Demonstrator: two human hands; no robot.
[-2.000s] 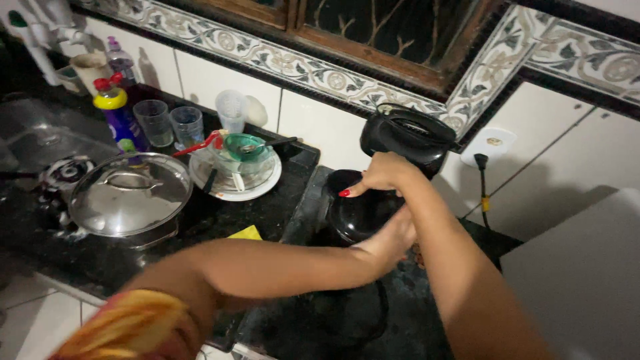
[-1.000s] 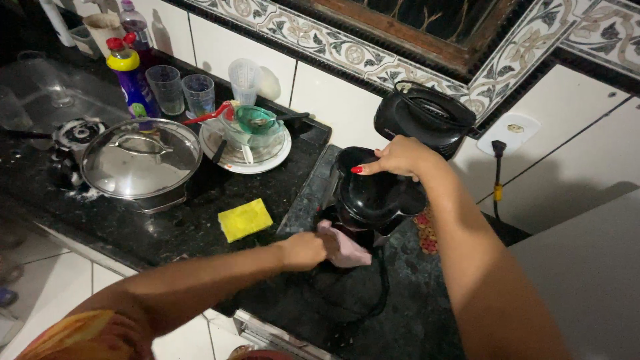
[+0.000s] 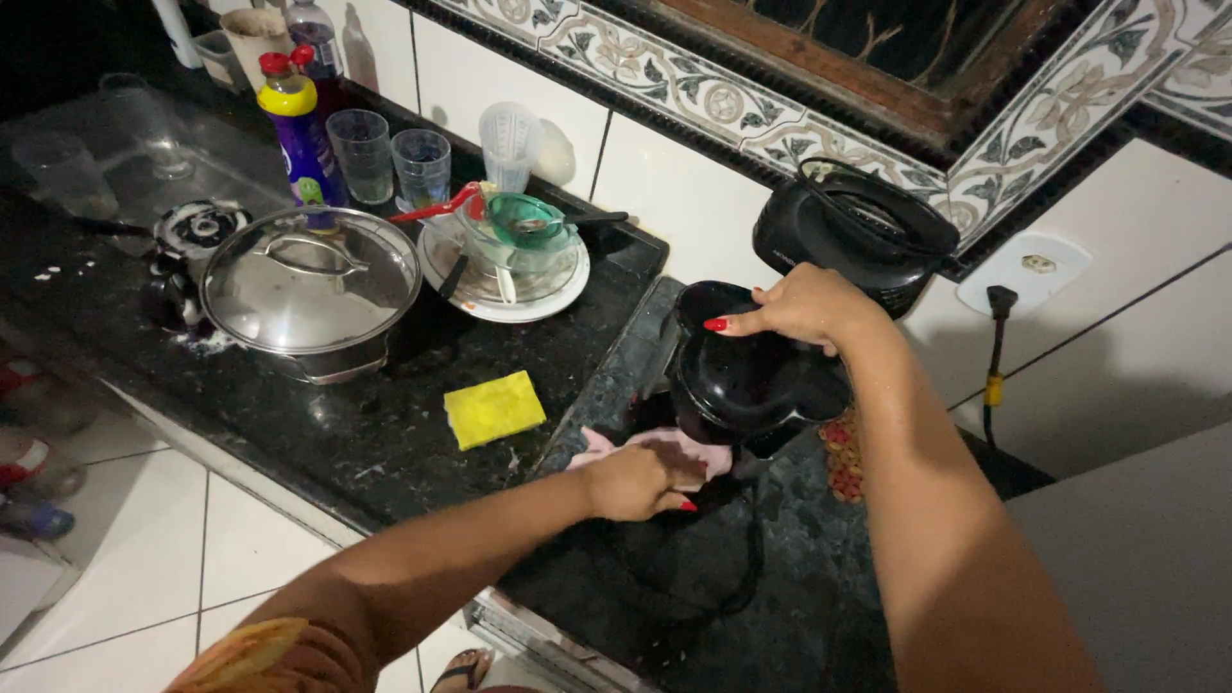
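Observation:
My left hand (image 3: 635, 481) presses a pink cloth (image 3: 707, 452) on the dark stone counter, beside the base of a black plastic appliance (image 3: 741, 375). On the top rim of that appliance lies my right hand (image 3: 804, 308), its thumb over the edge. The appliance's lower part is mostly hidden. A black cord (image 3: 756, 549) curves over the counter in front of it. A yellow sponge (image 3: 495, 409) lies flat to the left of the cloth. Behind my right hand stands another black appliance (image 3: 857, 231), against the tiled wall.
To the left are a lidded steel pan (image 3: 313, 279), stacked plates and bowls (image 3: 568, 279), a purple detergent bottle (image 3: 306, 144) and glasses (image 3: 361, 154). A patterned trivet (image 3: 842, 457) is partly under my right arm. A plug sits in the wall outlet (image 3: 1025, 274); a pale surface (image 3: 1136, 549) is at right.
My left hand has moved from the side of the appliance down to the counter, with the pink cloth, which shows from one second ago. My right hand stays on the appliance's top.

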